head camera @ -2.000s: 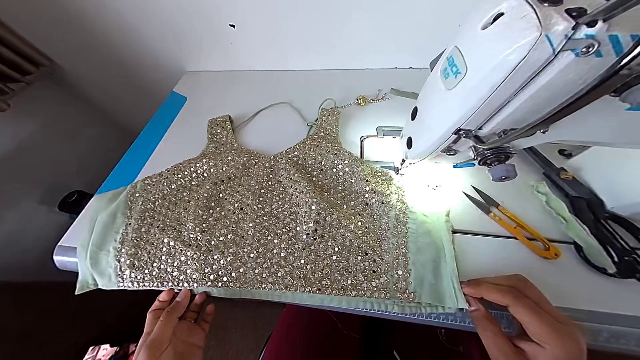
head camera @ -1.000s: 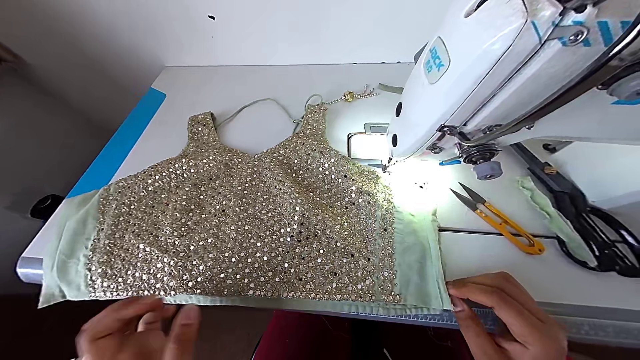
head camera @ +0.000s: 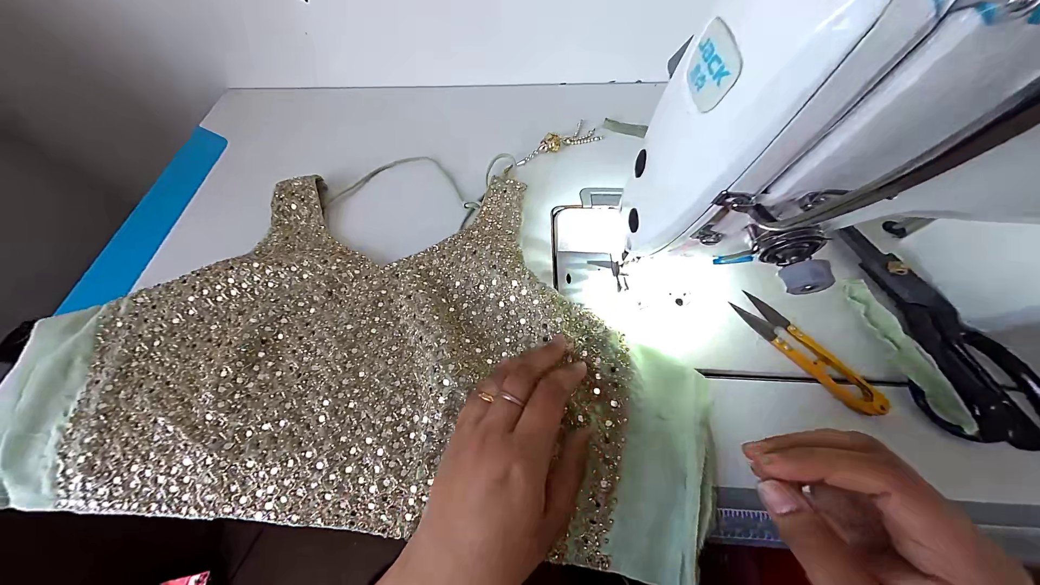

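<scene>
A gold sequined blouse piece (head camera: 317,357) with pale green fabric side panels (head camera: 662,471) lies spread over the sewing table's front. My left hand (head camera: 512,439), with rings on it, rests palm down on the sequins at the right part of the blouse, fingers slightly spread. To the right of the green side panel, my right hand (head camera: 853,496) hovers near the table's front edge, thumb close to the fingertips; whether it pinches anything is hard to tell. Thin green straps and a beaded tassel (head camera: 552,144) extend from the blouse's top.
A white Jack sewing machine (head camera: 764,122) stands at the right, its lamp lighting the needle area. Yellow thread snips (head camera: 812,357) lie right of it. Black-handled scissors (head camera: 942,333) and a green fabric scrap (head camera: 902,349) are at the far right. Blue tape (head camera: 146,219) lines the table's left edge.
My left hand has moved from the blouse's lower edge onto its right part. My right hand has left the green panel's lower right corner. The view is closer.
</scene>
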